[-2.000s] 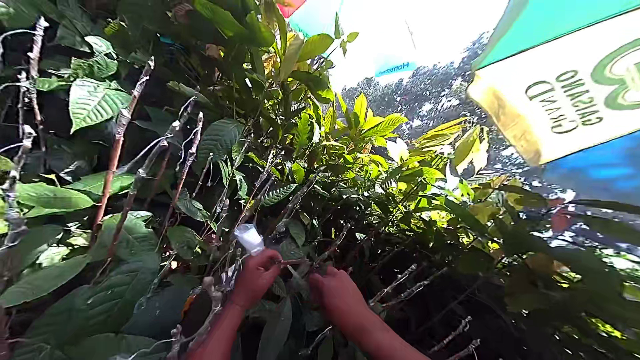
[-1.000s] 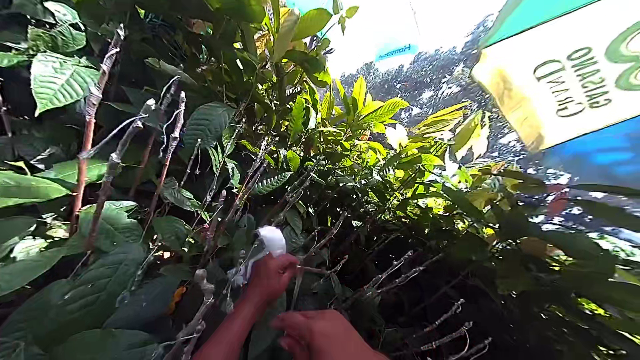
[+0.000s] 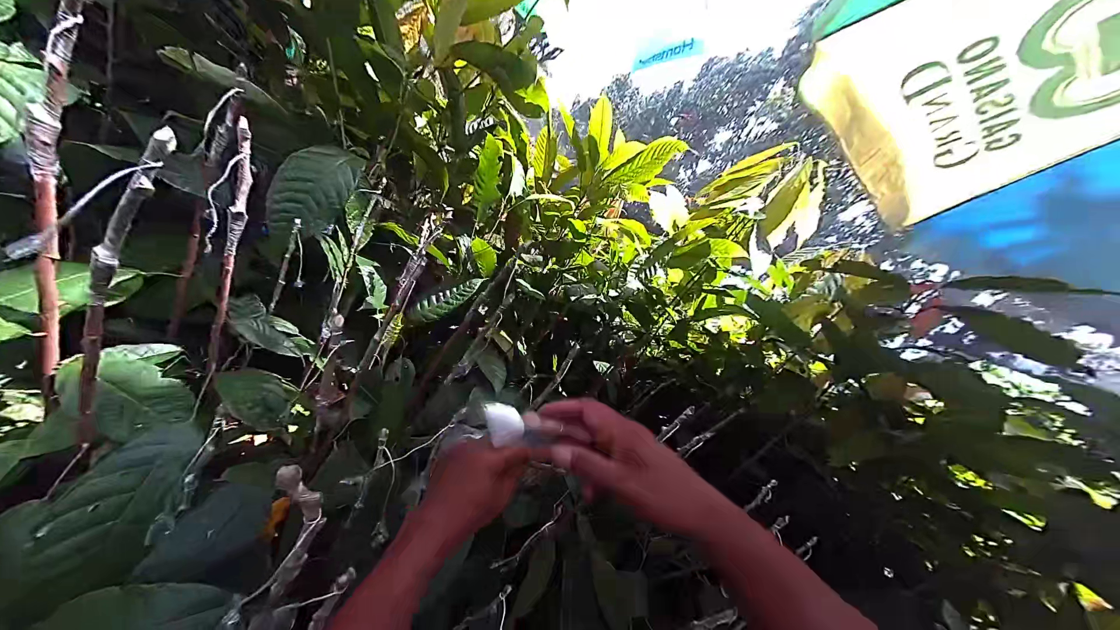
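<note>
Low in the middle of the head view, my left hand (image 3: 477, 481) is closed around a white roll (image 3: 504, 424), perhaps of plastic film or tape; its exact kind cannot be told. My right hand (image 3: 604, 446) reaches in from the right, its fingers close to the roll and the left hand's fingertips. Motion blur hides whether those fingers pinch a strip or stem. Around both hands stand thin cut stems, several wrapped in pale film with loose ends, such as the wrapped stem (image 3: 302, 494) at the lower left.
Wrapped, cut-topped stems (image 3: 103, 254) rise on the left among broad green leaves (image 3: 315, 194). Sunlit yellow-green foliage (image 3: 647, 162) fills the middle. A printed sheet (image 3: 971, 105), its writing mirrored, hangs at the upper right above blue sheeting (image 3: 1024, 223). Dark leaves and twigs lie at the lower right.
My right hand, below and apart from the left hand one second ago, has moved up to the white roll. The left hand has kept the roll throughout.
</note>
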